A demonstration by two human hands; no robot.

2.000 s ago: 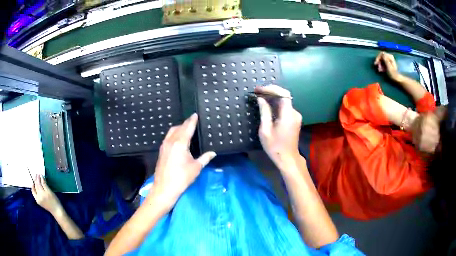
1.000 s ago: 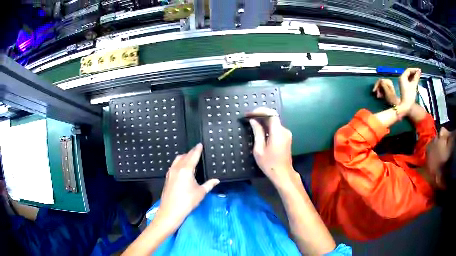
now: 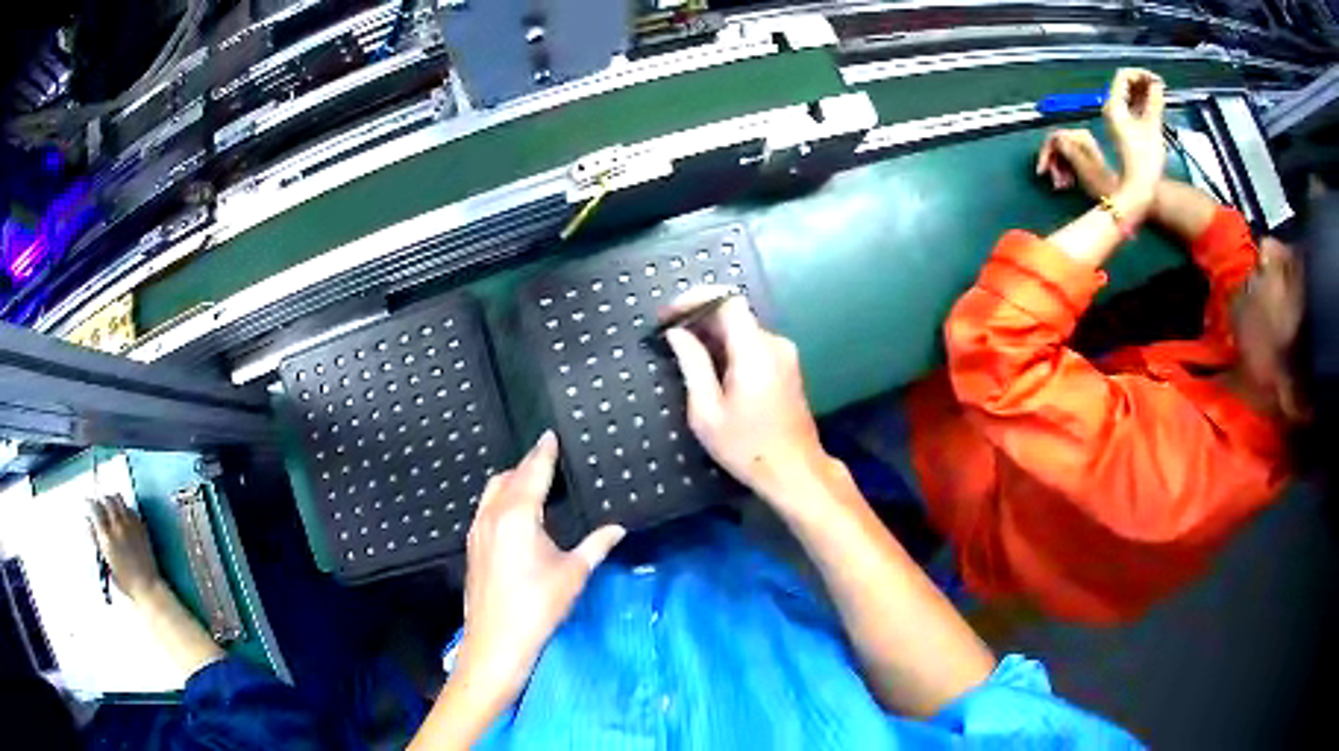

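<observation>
Two black component trays lie side by side on the green bench, the left tray and the right tray. Small pale components show in their pockets. My right hand is over the right part of the right tray and pinches a thin dark tool, seemingly tweezers; its tip is too blurred to tell whether it holds a part. My left hand rests at the near left corner of the right tray, thumb and fingers spread, holding nothing.
Conveyor rails run beyond the trays, with a yellow strip at the edge. A person in orange sits at the right, near a blue stick. At the left, another person's hand is over a clipboard with paper.
The view has tilted and shifted. My right hand with the tool stays over the right tray. The brass-coloured block has moved left along the line. A hand now shows on the clipboard paper.
</observation>
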